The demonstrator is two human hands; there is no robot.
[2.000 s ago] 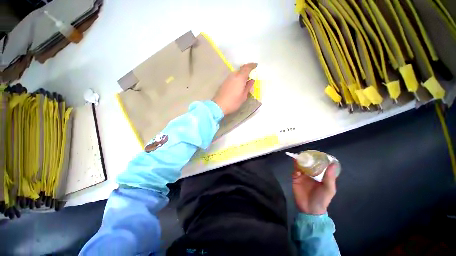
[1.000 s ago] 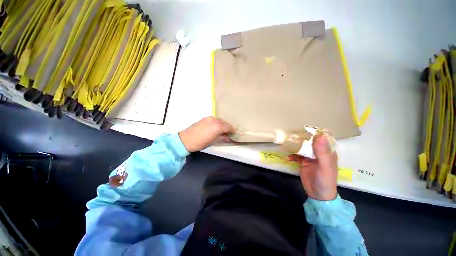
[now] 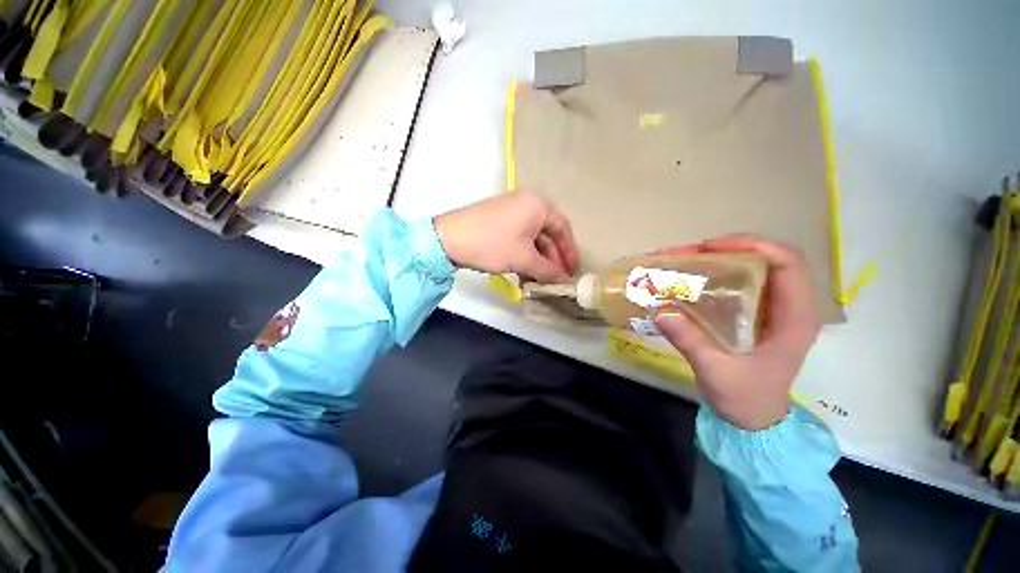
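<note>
The grey-beige bag panel [image 3: 693,190] lies flat on the white table, with yellow side edges and two grey tabs on its far edge. My right hand [image 3: 761,325] grips the clear glue bottle [image 3: 727,293], tipped on its side with the nozzle pointing left at the panel's near left corner. My left hand [image 3: 515,237] is at that corner, fingers curled just above the nozzle; what its fingertips hold is hidden. A yellow binding tail [image 3: 506,288] shows under the left hand. Another tail [image 3: 859,282] sticks out at the near right corner.
A fanned stack of yellow-edged panels [image 3: 224,101] is at the far left, beside a pale dark-edged board [image 3: 347,134] with a crumpled white scrap [image 3: 449,25]. Another stack [image 3: 990,336] stands at the right edge. A yellow strip [image 3: 649,354] lies along the table's near edge.
The view has shifted. My right hand has brought the bottle from beside the table to the near left corner. My left hand has moved from the panel's right side to its left corner.
</note>
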